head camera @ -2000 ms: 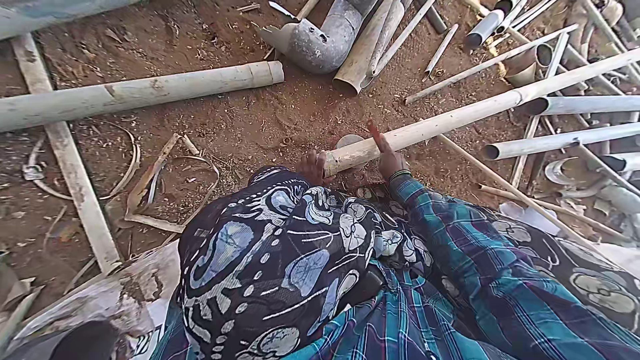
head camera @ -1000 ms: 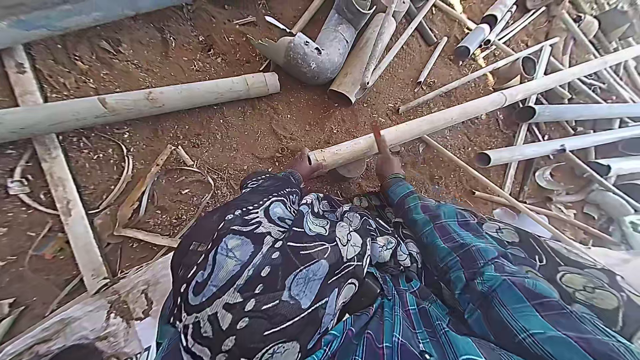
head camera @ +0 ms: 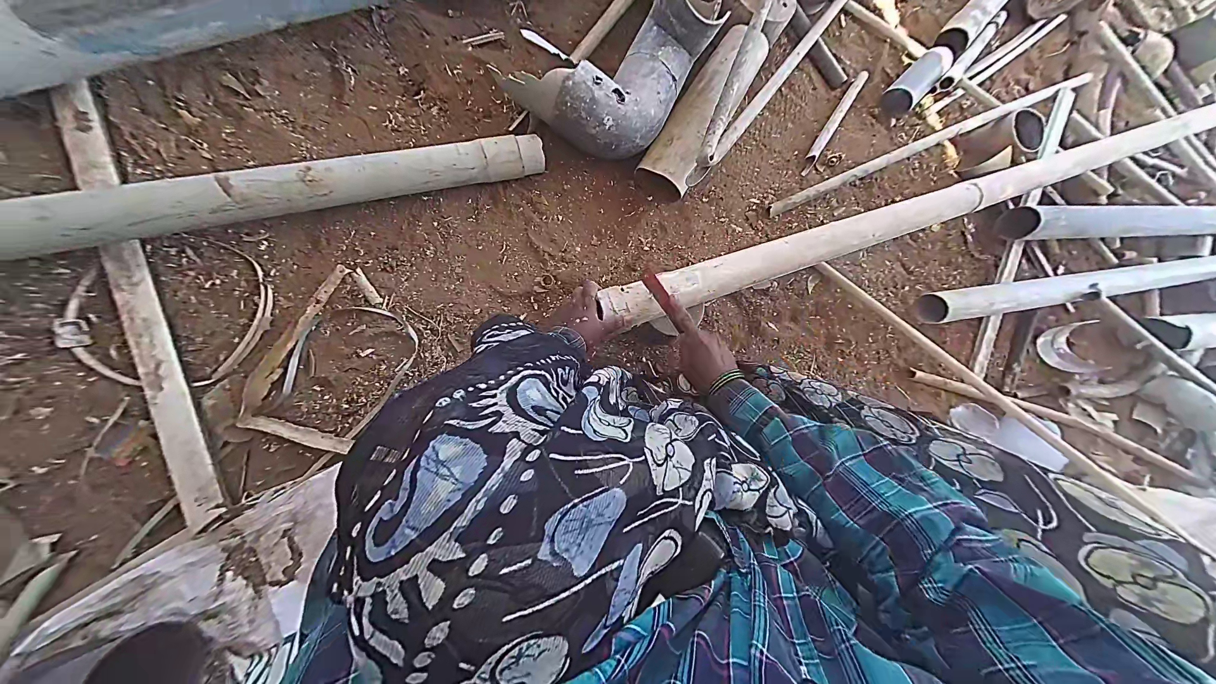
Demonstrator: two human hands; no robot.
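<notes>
A long off-white plastic pipe (head camera: 817,237) runs from the middle of the view to the upper right. My left hand (head camera: 584,318) grips its near end, with part of the fingers hidden by the pipe and the patterned cloth. A narrow reddish strip, too blurred to name surely, crosses the top of the pipe (head camera: 665,296) near that end. My right hand (head camera: 705,353) holds the strip, its index finger pointing along it. Below the pipe, between the hands, a pale round object (head camera: 676,321) is partly hidden.
A thick grey pipe (head camera: 380,195) lies at left across a flat strip (head camera: 157,361). A grey elbow pipe fitting (head camera: 617,104) and a split pipe (head camera: 689,123) lie ahead. Several loose pipes (head camera: 1121,221) crowd the right. A wire-like loop (head camera: 261,328) is at left.
My right hand has gone from lying against the pipe's side to a place just below it, with the reddish strip across the pipe. My left hand stays at the pipe's end.
</notes>
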